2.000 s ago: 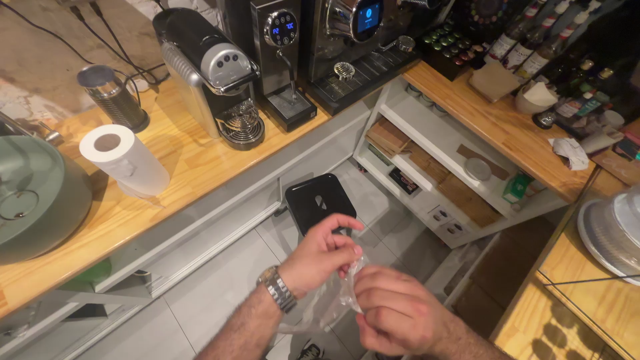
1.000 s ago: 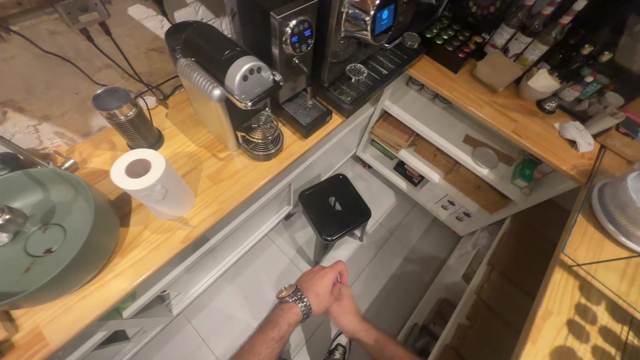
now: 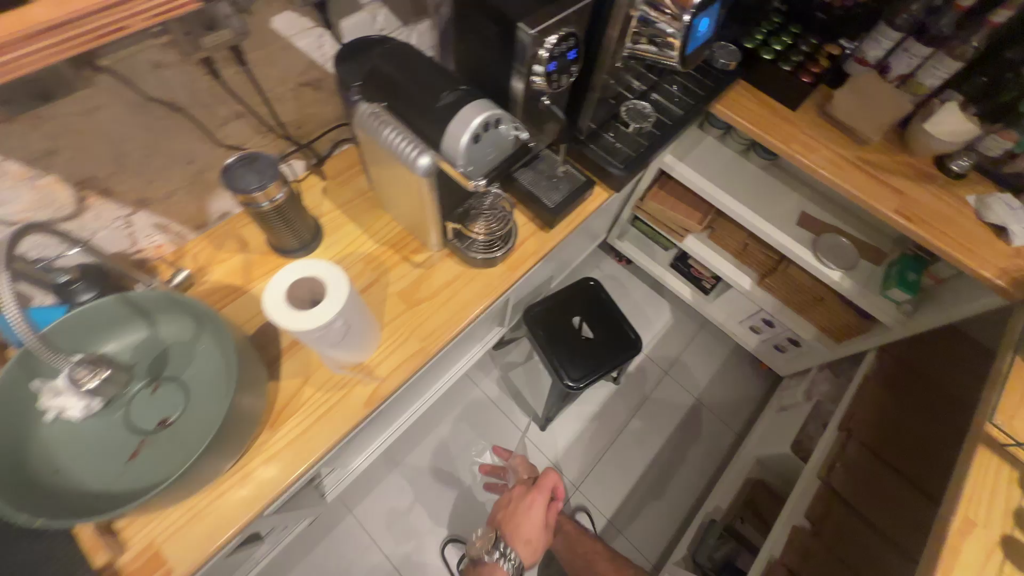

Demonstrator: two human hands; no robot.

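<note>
My left hand (image 3: pixel 530 512), with a metal watch (image 3: pixel 492 550) on its wrist, lies across my right wrist, its fingers curled at the cuff area of a thin clear plastic glove (image 3: pixel 522 450). Loose film stands out past the fingers of my right hand (image 3: pixel 509 470). Those fingers are spread, palm side partly showing, and hold nothing else. My left hand hides the right wrist and most of the glove's cuff. Both hands are low in the view, over the tiled floor, below a black metal stool (image 3: pixel 582 332).
The wooden counter (image 3: pixel 416 292) at left bears a green basin (image 3: pixel 188 360), a paper towel roll (image 3: pixel 344 320), a milk frother (image 3: pixel 272 204) and a capsule coffee machine (image 3: pixel 432 128). White shelves (image 3: pixel 768 264) stand at right. A dark shoe is partly visible below the hands.
Two seconds ago both hands held clear plastic between them; now the left lies across the right wrist and the right fingers are spread in the plastic. The view has shifted left, showing more of the basin.
</note>
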